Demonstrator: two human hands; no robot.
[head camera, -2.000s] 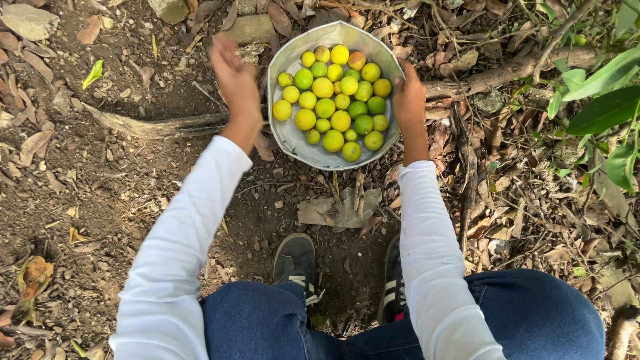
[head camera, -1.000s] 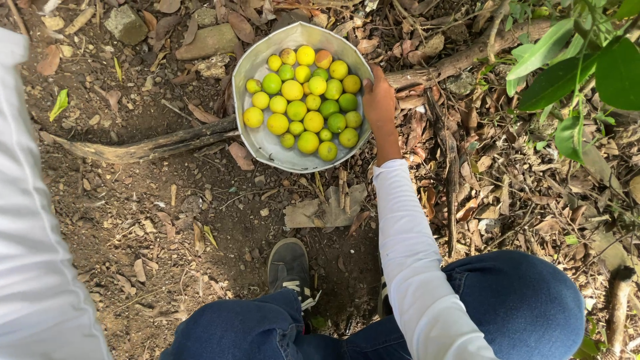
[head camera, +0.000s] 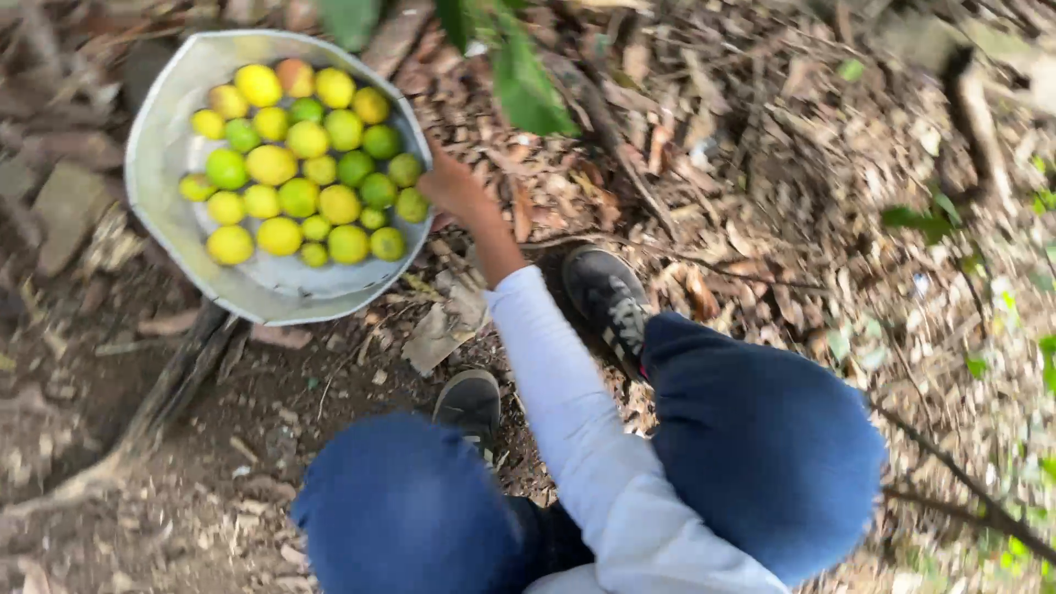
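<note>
A dented metal basin (head camera: 278, 307) at the upper left holds many small yellow and green citrus fruits (head camera: 299, 197), one of them with an orange-brown patch. At the basin's right side, my right hand (head camera: 456, 191) grips the rim, its fingers partly hidden behind the metal. The white sleeve runs down from that wrist between my knees. My left hand is out of the frame.
Dry leaves and twigs cover the soil. A forked branch (head camera: 169, 392) lies below the basin, with a flat stone (head camera: 73, 216) to its left. Green leaves (head camera: 528, 78) hang at the top, and thin branches (head camera: 949, 483) reach in from the right.
My left hand, beside the basin two seconds ago, has left the frame. My right hand stays at the basin's rim. The view has turned strongly.
</note>
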